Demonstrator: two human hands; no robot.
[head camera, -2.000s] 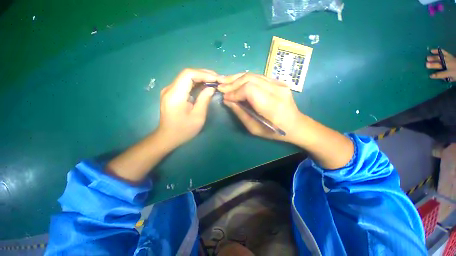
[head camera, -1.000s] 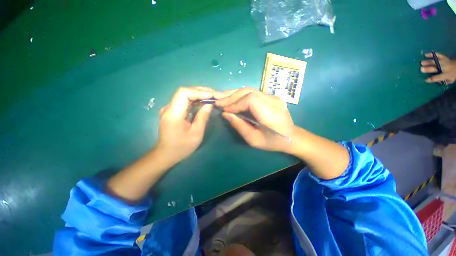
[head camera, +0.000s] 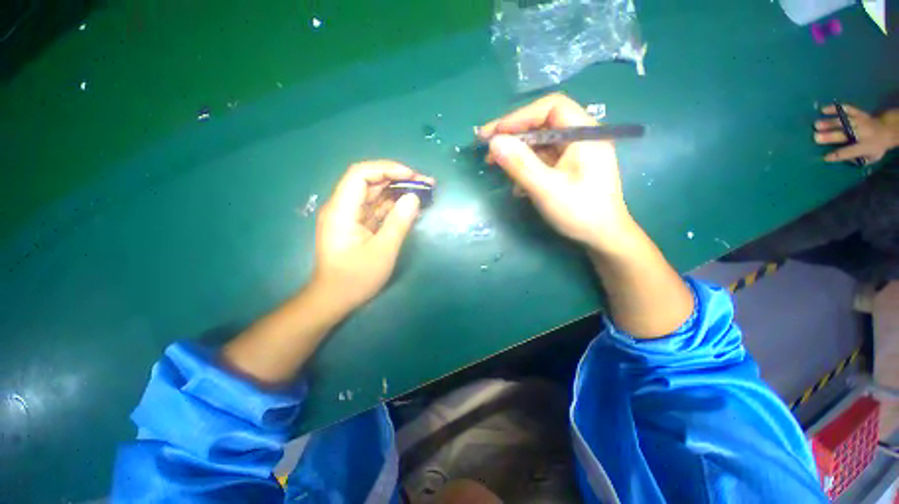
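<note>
My left hand (head camera: 360, 236) holds a small dark device (head camera: 412, 189) between thumb and fingers above the green bench; most of the device is hidden by the fingers. My right hand (head camera: 567, 177) is apart from it, up and to the right, and grips a slim dark tool (head camera: 591, 133), perhaps tweezers. The tool lies across the hand, with one end sticking out to the right. The label sheet does not show; my right hand is over the place where it lay.
A crumpled clear bag (head camera: 572, 44) lies at the far side of the green bench (head camera: 197, 266). Small white scraps (head camera: 311, 204) are scattered about. Another person's hand (head camera: 856, 135) with a dark thin item rests at the right. A red tray (head camera: 846, 448) stands at lower right.
My right hand has moved away from the left, up and to the right, with the tool now lying flatter. It now covers the label sheet's place. My left hand still holds the device.
</note>
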